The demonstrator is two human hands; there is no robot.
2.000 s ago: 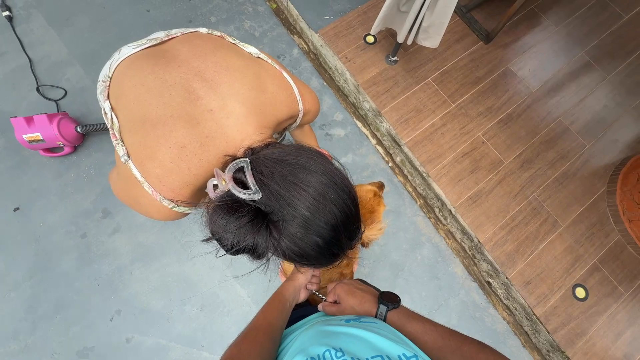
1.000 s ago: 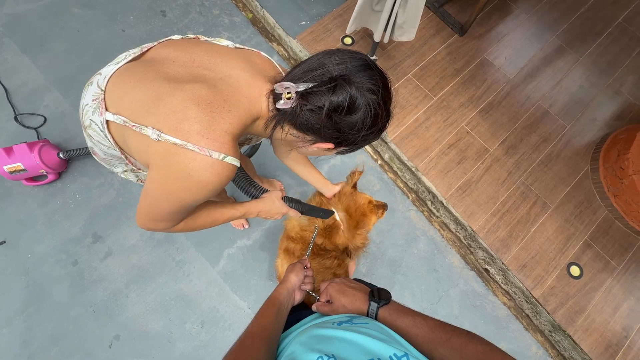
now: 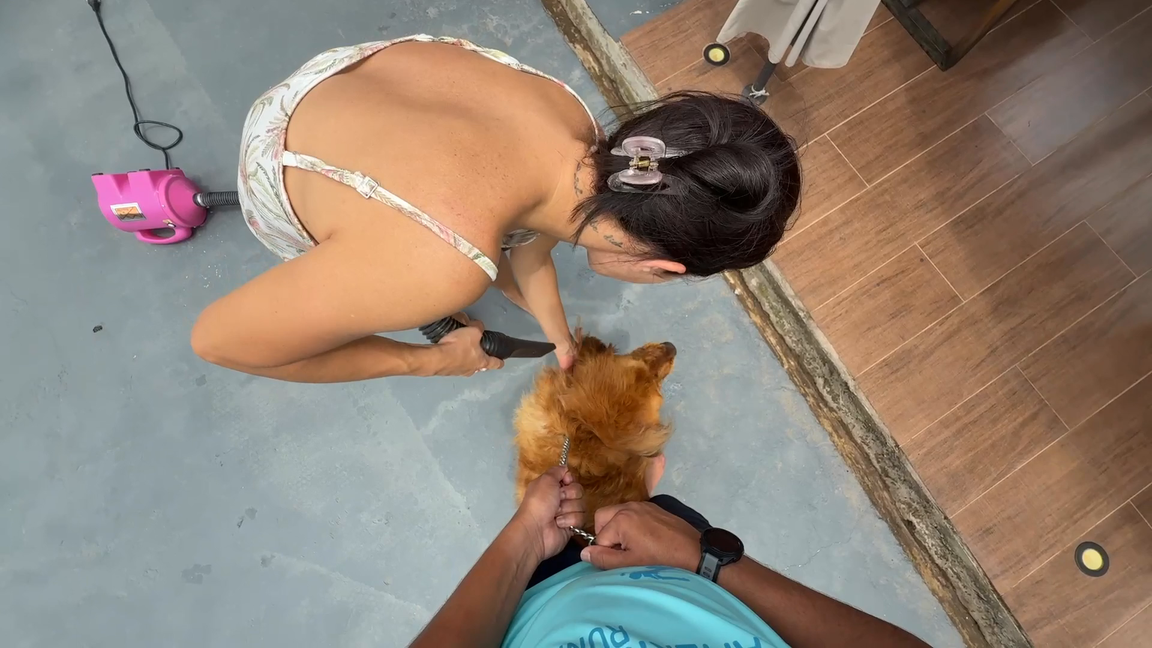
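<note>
My left hand [image 3: 551, 511] is closed around a metal chain leash [image 3: 564, 450] that runs up to the neck fur of a reddish-brown dog [image 3: 598, 414]. Just right of it, my right hand [image 3: 646, 536], with a watch on the wrist, grips the same chain's lower end. The dog is in front of me, its snout toward the upper right. Another person [image 3: 423, 171] bends over from the upper left, one hand on the dog's fur and the other holding a black hose nozzle [image 3: 517, 346] pointed at the dog. The person's face is mostly hidden.
A pink pet dryer [image 3: 148, 202] with a black hose and power cord stands on the grey floor [image 3: 297, 504] at the left. A rough stone edge [image 3: 837, 423] divides it from wood-look tiles [image 3: 972, 315]. Grey fabric [image 3: 810, 27] hangs at the top, near round floor lights [image 3: 1092, 559].
The other person's head has moved off the dog to the upper right, and the hose nozzle has come into view, then drawn back left of the dog. My hands still hold the chain.
</note>
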